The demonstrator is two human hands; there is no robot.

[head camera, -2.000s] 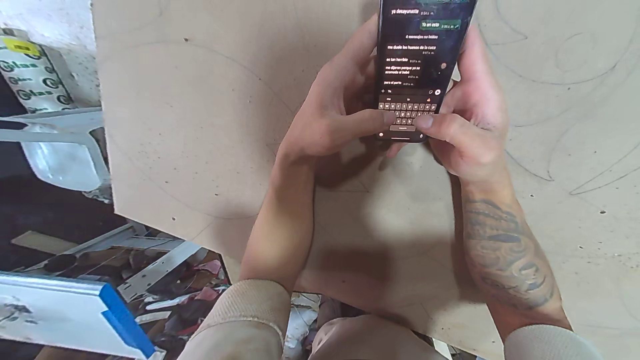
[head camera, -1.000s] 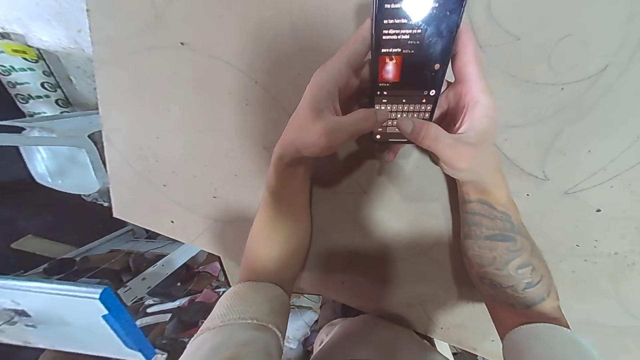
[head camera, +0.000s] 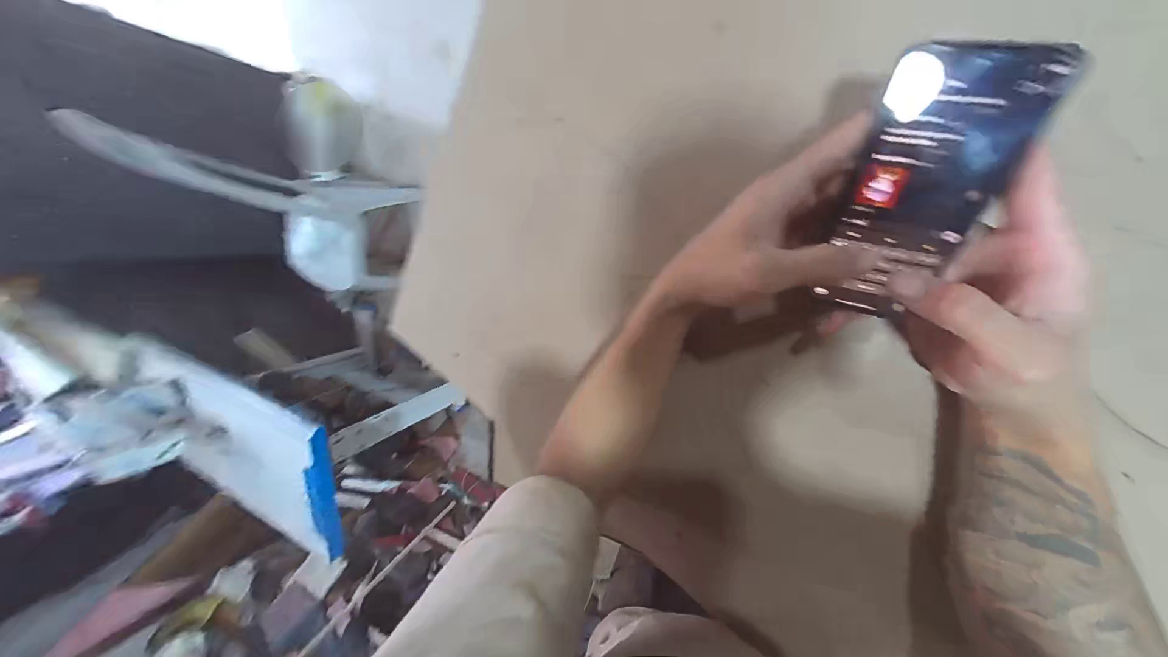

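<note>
A dark smartphone (head camera: 949, 155) is held tilted between both hands above a beige board. Its lit screen shows a chat, a small red picture, an on-screen keyboard and a bright glare near the top. My left hand (head camera: 766, 237) grips the phone's left edge, its thumb over the keyboard. My right hand (head camera: 1013, 292) supports the right edge, with its thumb at the bottom of the keyboard. The fingers behind the phone are mostly hidden.
The large beige board (head camera: 529, 182) lies under the hands and bears faint curved lines. At left stand a white panel with a blue edge (head camera: 324, 493) and a pale frame (head camera: 319, 196). Mixed scraps (head camera: 283, 611) litter the floor below.
The view has swung to the left, so the phone and hands now appear farther right. Both hands keep hold of the phone. Since the oldest frame, a red picture has appeared in the chat.
</note>
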